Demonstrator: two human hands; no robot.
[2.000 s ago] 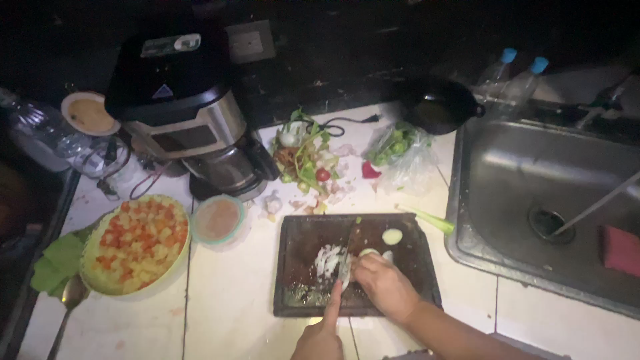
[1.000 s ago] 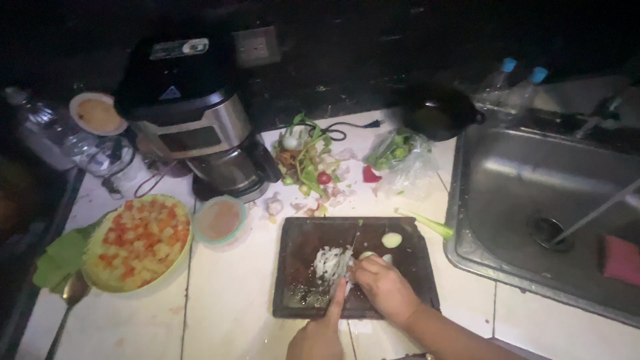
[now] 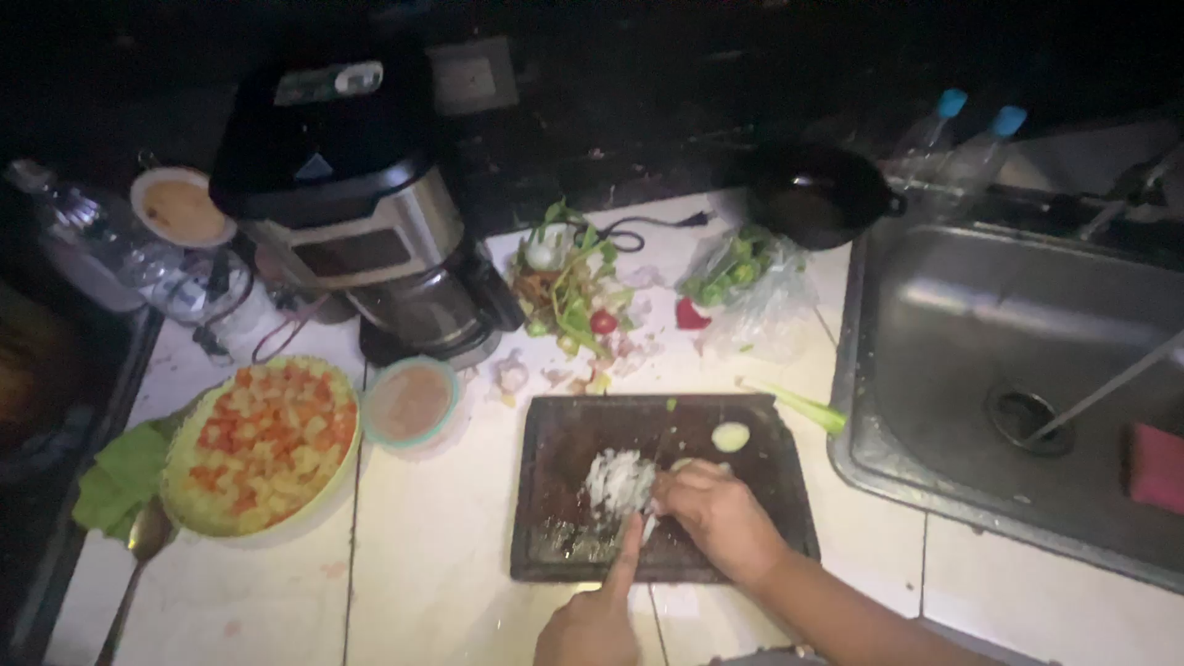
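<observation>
On a dark cutting board point(image 3: 555, 462) lies a heap of finely chopped white onion point(image 3: 615, 481). My left hand point(image 3: 597, 615) comes from the bottom edge, its index finger laid along a knife point(image 3: 649, 525); the handle is hidden in my palm, and the blade is blurred. My right hand point(image 3: 721, 513) reaches in from the lower right. Its bent fingertips press a pale onion piece, mostly covered, close beside the blade. Behind these fingers, a cut onion piece point(image 3: 731, 437) rests near the board's back right.
Left are a bowl of diced orange and pale vegetables point(image 3: 268, 444), a lidded tub point(image 3: 412, 402), a spoon point(image 3: 148, 532) and a coffee maker point(image 3: 370, 213). Vegetable scraps point(image 3: 569, 287), a bag of greens point(image 3: 758, 277) and a green stalk point(image 3: 805, 407) lie behind. Right is a steel sink point(image 3: 962, 314).
The blade shows less plainly beside my right fingertips than in the earlier frames. Both hands stay in nearly the same place over the board.
</observation>
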